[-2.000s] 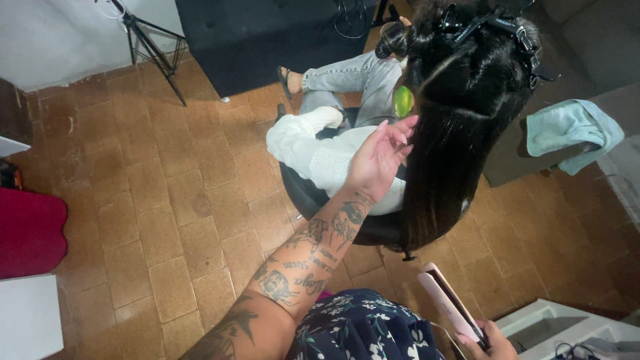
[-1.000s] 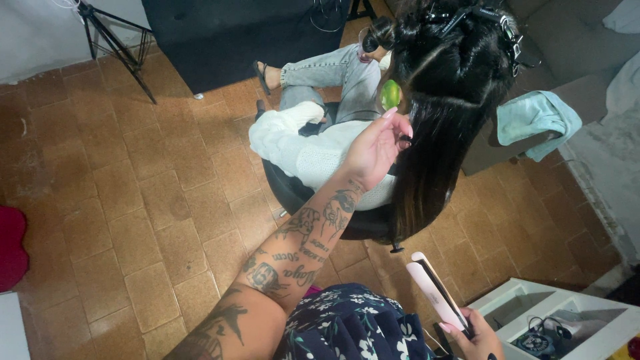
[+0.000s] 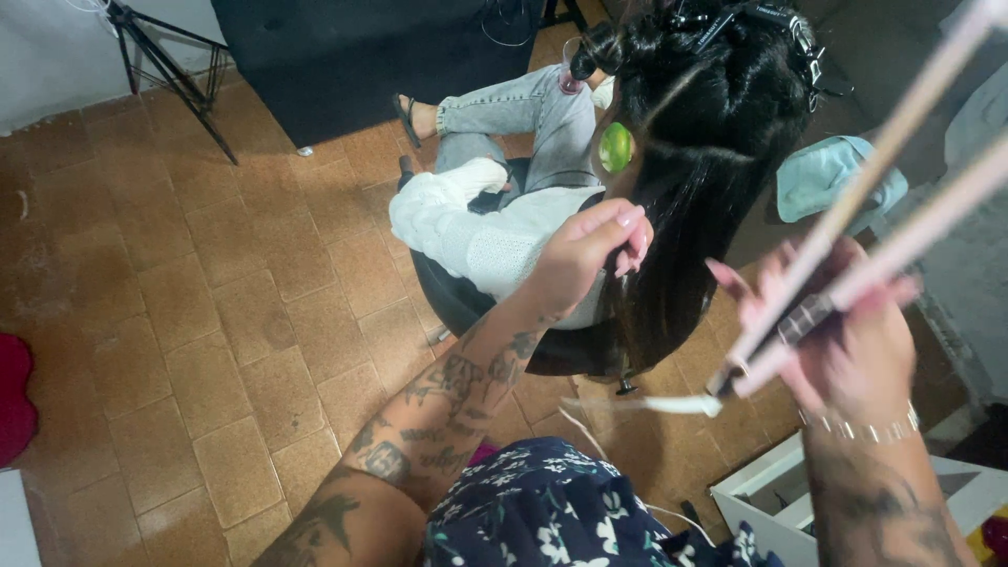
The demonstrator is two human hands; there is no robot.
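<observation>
A seated person's long dark hair (image 3: 677, 213) hangs down behind the chair, with its upper part pinned by black sectioning clips (image 3: 768, 20). My left hand (image 3: 598, 248) is at the hair's left edge, its fingers curled around what looks like a thin strand; the fingers partly hide it. At the right my right hand (image 3: 843, 339) holds a pink hair straightener (image 3: 811, 315), hinge end low and plates spread apart, blurred by motion. Its pale cord (image 3: 681, 405) trails from the hinge. A green round object (image 3: 616, 147) shows beside the person's head.
The person sits on a black chair (image 3: 449, 291) in a white knitted top. A black tripod (image 3: 177, 83) and a dark panel (image 3: 362, 63) stand at the upper left. At the right are a light-blue towel (image 3: 823, 177) and, lower, a white open-topped unit (image 3: 776, 504).
My right hand has come up from the bottom edge with the straightener, whose arms are now spread apart and point to the upper right. My left hand remains beside the hair, its fingers more curled.
</observation>
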